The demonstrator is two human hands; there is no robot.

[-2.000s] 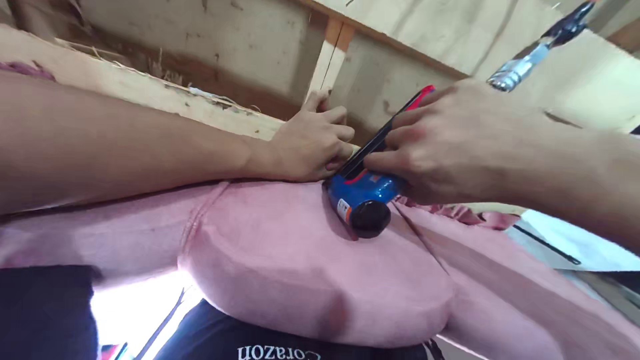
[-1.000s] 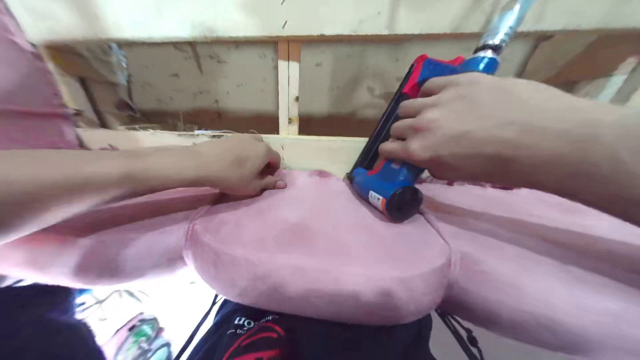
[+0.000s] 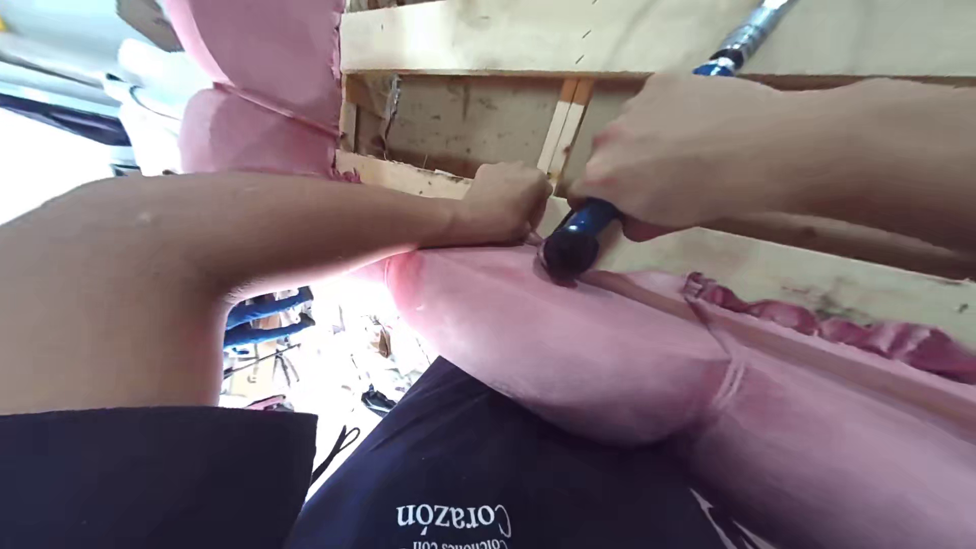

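My right hand (image 3: 671,164) is closed around the body of a blue pneumatic staple gun (image 3: 583,236), whose dark rounded end points down at the edge of the pink upholstery fabric (image 3: 564,335). A silvery air hose fitting (image 3: 751,34) rises from the tool behind that hand. Just left of the tool, the fingers of my left hand (image 3: 507,202) pinch the fabric's edge at the wooden frame (image 3: 808,263). The pink fabric lies stretched over padded, rounded sections. The stapler's nose is hidden.
Another pink padded section (image 3: 267,91) stands upright at the upper left. A wooden brace (image 3: 564,126) crosses the frame's opening, below a pale board (image 3: 488,34) with staples. Gathered fabric (image 3: 839,324) runs along the frame at right. Blurred items lie on the bright floor at lower left.
The view has turned and shifted. Beside the staple gun, my left hand is now closer to it than one second ago. The tool's black-and-red upper part, visible earlier, is now hidden behind my right hand.
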